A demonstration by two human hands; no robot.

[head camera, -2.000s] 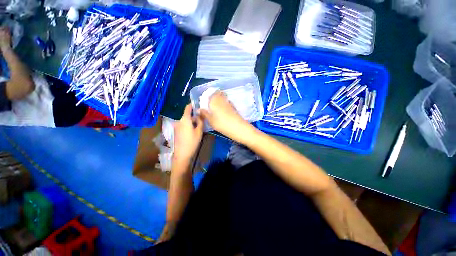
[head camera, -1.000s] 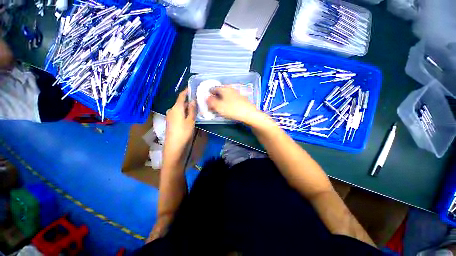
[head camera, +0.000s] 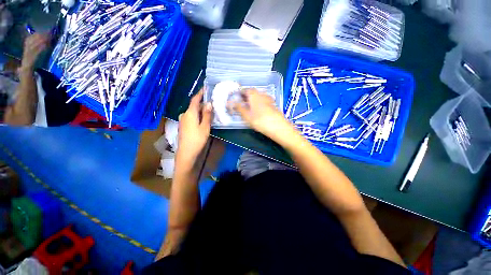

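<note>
A clear packing box (head camera: pixel 276 86) lies near the bench's front edge. A white soft sheet (head camera: pixel 221 100) is inside it at the left, curled or bunched. My right hand (head camera: pixel 257 109) is over the box with its fingertips at the sheet's right side; the fingers are blurred, so a grip cannot be told. My left hand (head camera: pixel 195 121) is at the box's left wall, with fingers and thumb against the wall. The box's contents are partly hidden by my right hand. A ribbed translucent liner (head camera: pixel 237 53) lies just beyond the box.
A blue tray (head camera: pixel 344 102) of loose rods is at right, a heaped blue bin (head camera: pixel 161 64) at left. A filled box (head camera: pixel 363 27), grey plate (head camera: pixel 272 19), white-and-dark pen (head camera: pixel 415 164) and clear tub (head camera: pixel 457 126) are around. An open carton (head camera: pixel 148 166) is below the edge. Another person's hand (head camera: pixel 35 45) is at far left.
My right hand has shifted right from the sheet's middle to its right side. The sheet shows as a rounder white curl than two seconds ago. My left hand stays at the box's left wall.
</note>
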